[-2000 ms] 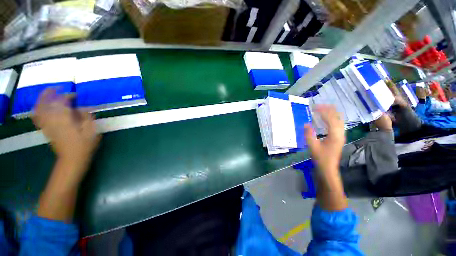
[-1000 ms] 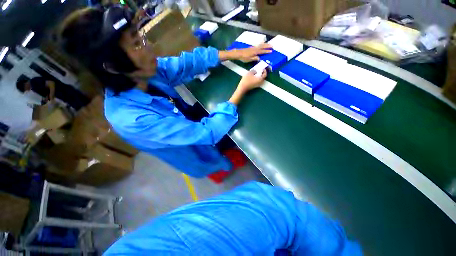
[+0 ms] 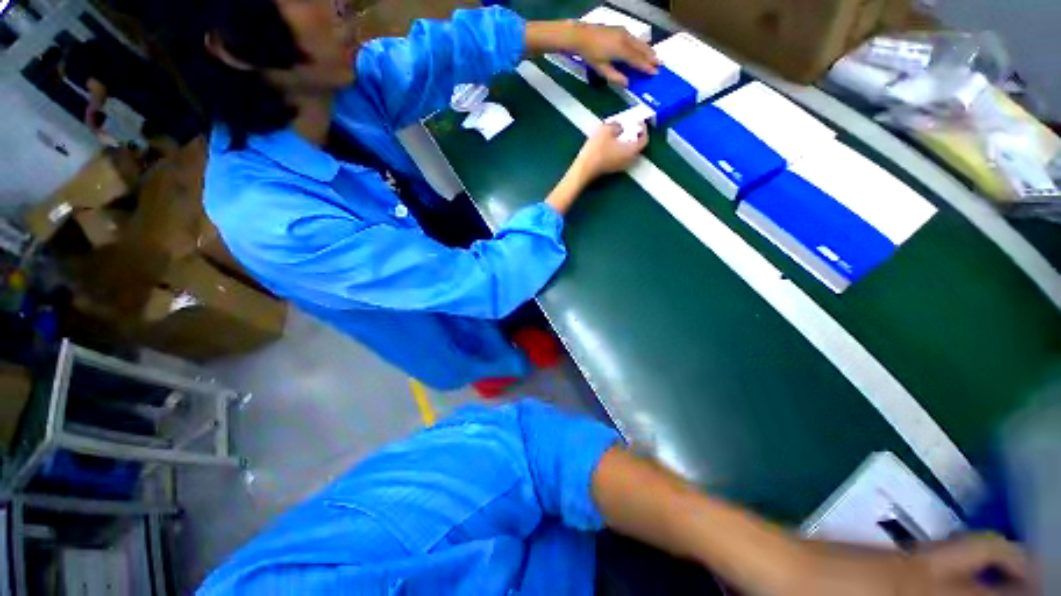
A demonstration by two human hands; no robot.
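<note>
My left hand (image 3: 977, 563) is blurred at the lower right edge, its bare forearm reaching in from a blue sleeve. It is beside an open white tray (image 3: 867, 503) with a small black item (image 3: 898, 529) in it, on the near green surface. A blurred blue-and-white piece (image 3: 1033, 477), perhaps a cover, is cut off by the right edge just above the hand. Whether my hand grips it or the tray cannot be told. My right hand is out of the picture.
Closed blue-and-white boxes (image 3: 835, 210) lie in the far lane beyond a pale rail (image 3: 780, 285). At the upper left a neighbouring worker (image 3: 372, 233) touches one box and holds a small white piece (image 3: 629, 121). Cartons and plastic bags (image 3: 931, 76) are behind.
The view has swung left from the bench. Since one second ago, my left forearm and hand, the white tray and the blurred piece have come into view at lower right.
</note>
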